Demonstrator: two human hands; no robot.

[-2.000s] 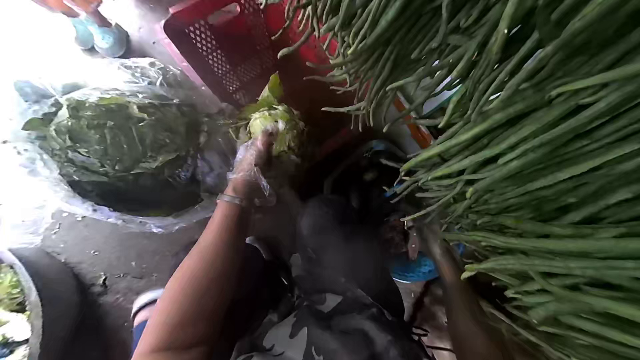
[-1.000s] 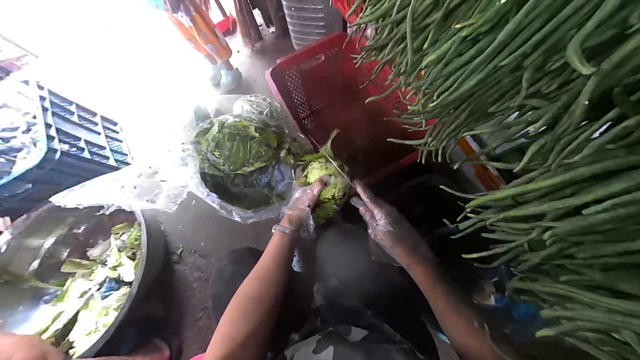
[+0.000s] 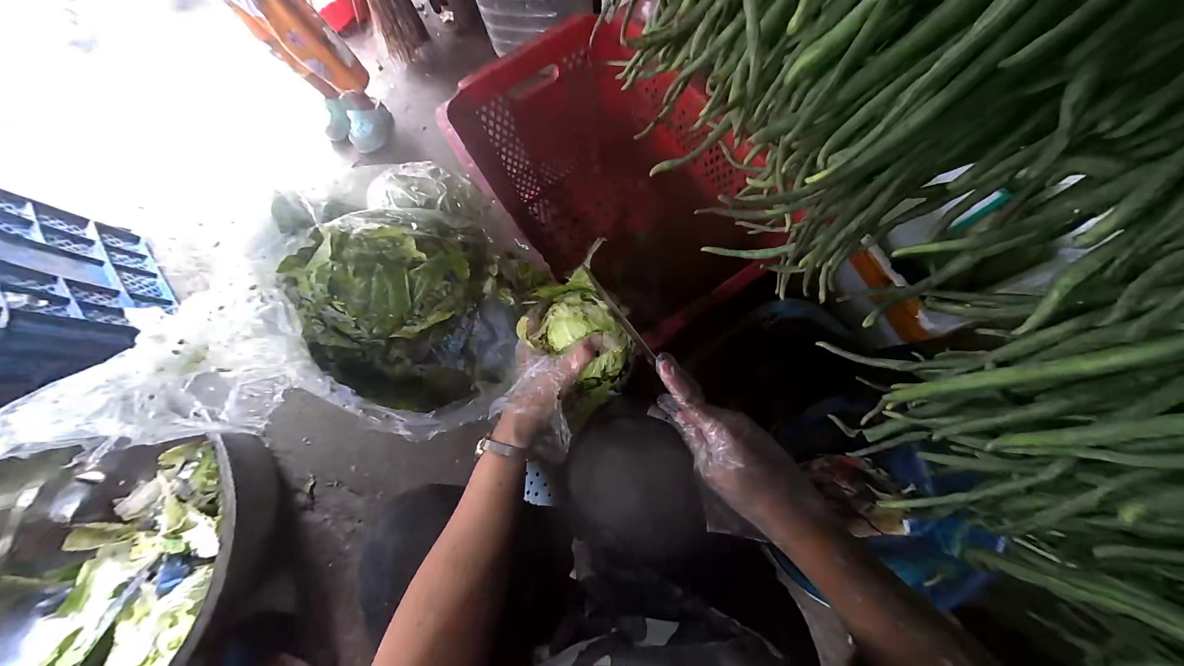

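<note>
In a clear plastic glove, my left hand (image 3: 546,387) grips a pale green leafy vegetable head (image 3: 581,328), perhaps lettuce or cabbage, from its lower left. My right hand (image 3: 712,425), also gloved in clear plastic, is closed around the handle of a knife (image 3: 622,313). The blade points up and left along the right side of the head; whether it cuts into the leaves I cannot tell. Just left of my left hand, a large clear plastic bag (image 3: 425,194) holds more leafy green heads (image 3: 393,282).
A red plastic crate (image 3: 499,102) stands beyond my hands. Long green beans (image 3: 1045,370) fill the right side. At lower left is a dark tub (image 3: 227,518) with loose leaves (image 3: 139,564). A blue crate (image 3: 69,268) stands at left; a person's legs (image 3: 319,55) are beyond.
My right hand, low at the right two seconds ago, has come up beside the vegetable head with the knife. My left hand still grips the head. The view has shifted, bringing more of the left side in.
</note>
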